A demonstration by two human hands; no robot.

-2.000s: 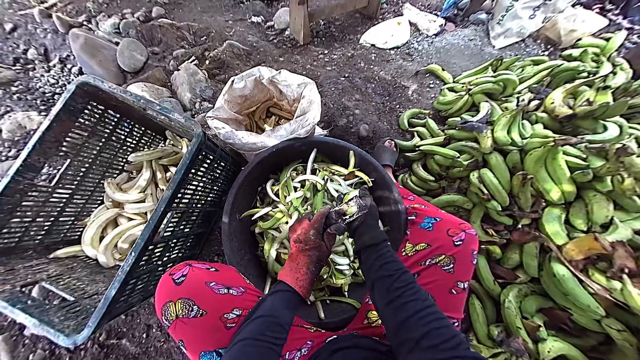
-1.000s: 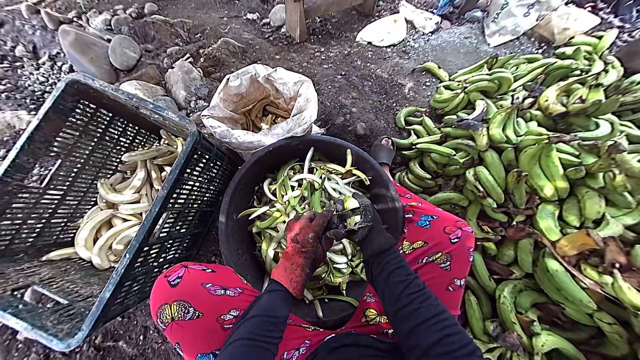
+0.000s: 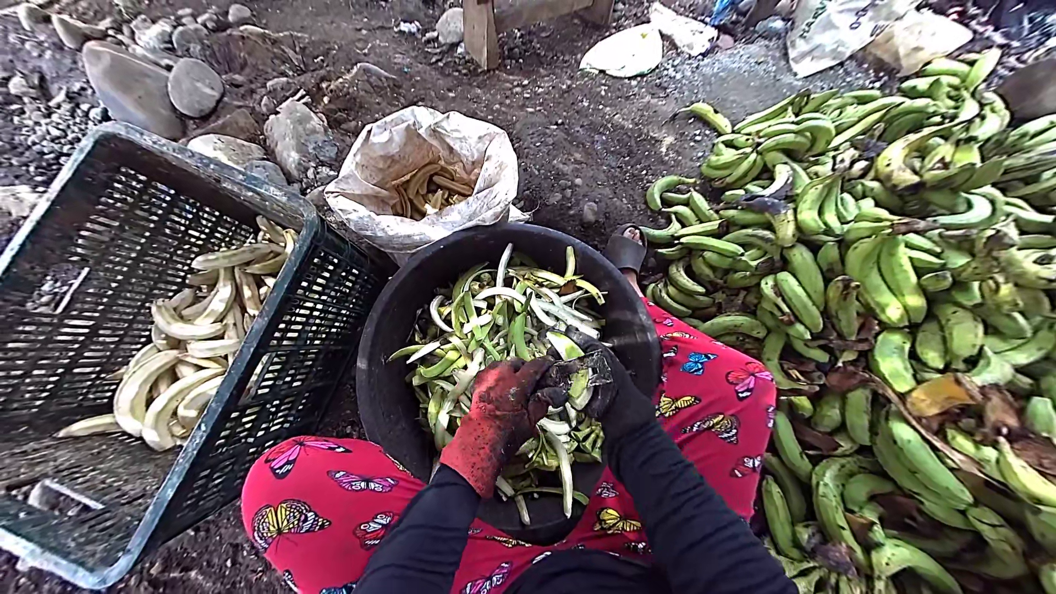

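My left hand, in a dirty red glove, is over a round black tub, its fingers meeting those of my right hand in a dark, soiled glove. Held in the right hand is a partly peeled green plantain; the left fingers press close to it, and whether they grip it or some tool is hidden. Green and white plantain peels fill the tub beneath both hands. Peeled plantains lie in a dark plastic crate at the left. A big heap of unpeeled green plantains covers the ground at the right.
Behind the tub stands an open whitish sack with brownish peel-like pieces in it. Stones lie at the back left. A wooden post and pale bags are at the back. My legs in red butterfly-print trousers flank the tub.
Both hands stay together over the tub, with small shifts of the fingers and of the plantain. The crate, sack and heap look unchanged.
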